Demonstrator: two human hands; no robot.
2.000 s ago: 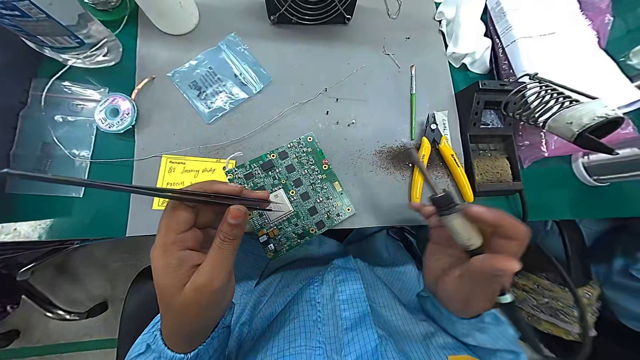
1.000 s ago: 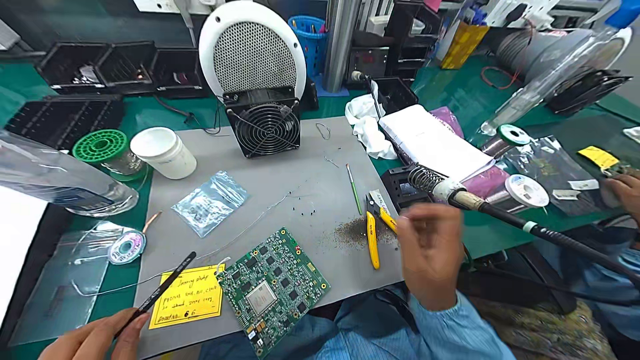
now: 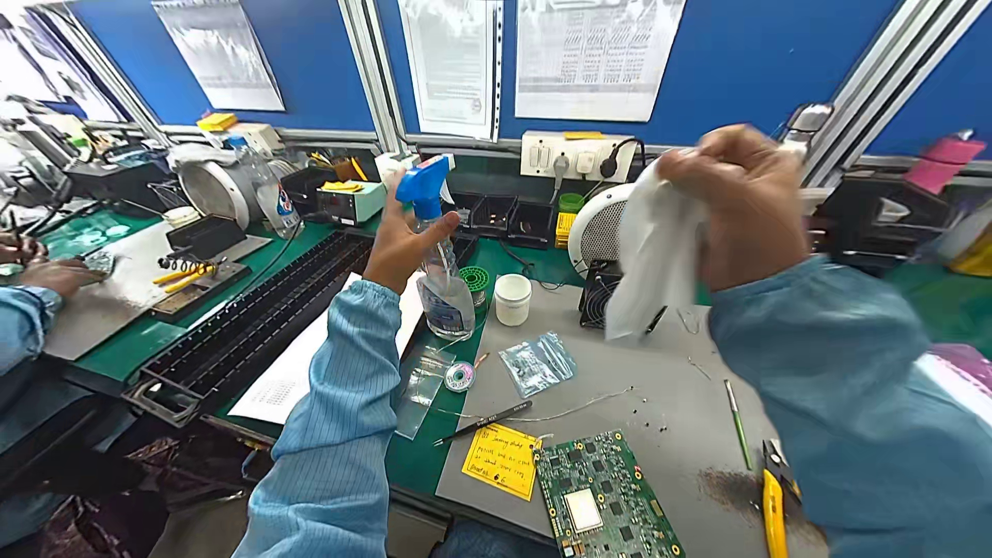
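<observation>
My left hand is wrapped around the neck of a clear spray bottle with a blue trigger head, just above the bench. From my raised right hand hangs a crumpled white cloth or tissue, pinched at its top. A green circuit board with a silvery square chip lies at the mat's near edge. Beside it are a yellow handwritten note and black tweezers. A small plastic bag, a spool of solder and a white tub are near the bottle.
Yellow-handled cutters and a green-handled brush lie at the grey mat's right, beside brown debris. A black fan stands behind. A long black slotted rack is at left. Beyond it, a co-worker's hands work at another bench.
The tweezers have left my left hand and lie by the note; that hand now holds the spray bottle. My right hand, which held a soldering iron two seconds ago, has the white cloth. The view has swung up and left.
</observation>
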